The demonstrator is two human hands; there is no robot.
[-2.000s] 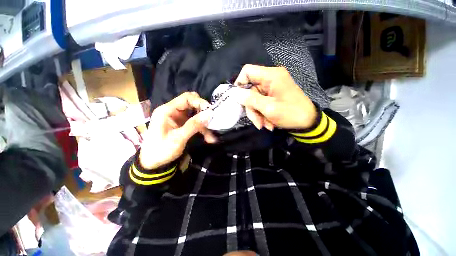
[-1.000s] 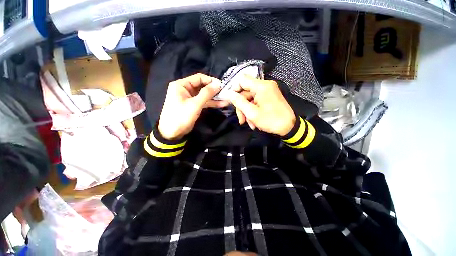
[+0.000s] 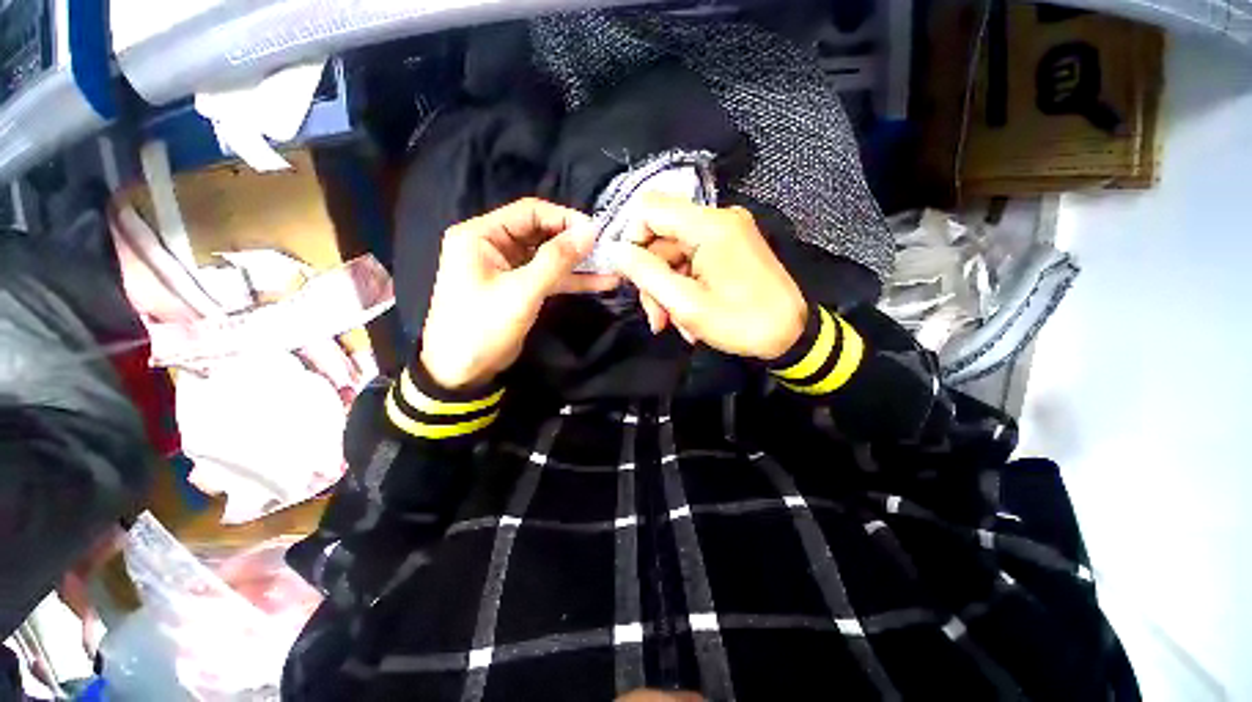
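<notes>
A small pale grey-white garment section (image 3: 673, 183) with a black-and-white flecked edge is pinched between my hands at the centre of the view. My left hand (image 3: 501, 288) grips its left end between thumb and fingertips. My right hand (image 3: 721, 274) grips its lower right part, with the fingers curled; whether they also hold a small tool cannot be told. Fine loose threads stick up at the top left of the edge. Black fabric (image 3: 481, 178) lies bunched behind and under the hands. A black-and-white speckled panel (image 3: 810, 151) lies behind, to the right.
A grey-white table edge (image 3: 453, 34) crosses the top. A cardboard box (image 3: 261, 206) with pink and white cloth pieces (image 3: 261, 398) stands at left. A brown printed carton (image 3: 1112, 103) and pale scraps (image 3: 941, 281) are at right. Another person's dark sleeve (image 3: 55, 453) is at far left.
Both hands have come together and turned the pale piece, so it now stands up above the fingertips. Since one second ago they have barely moved.
</notes>
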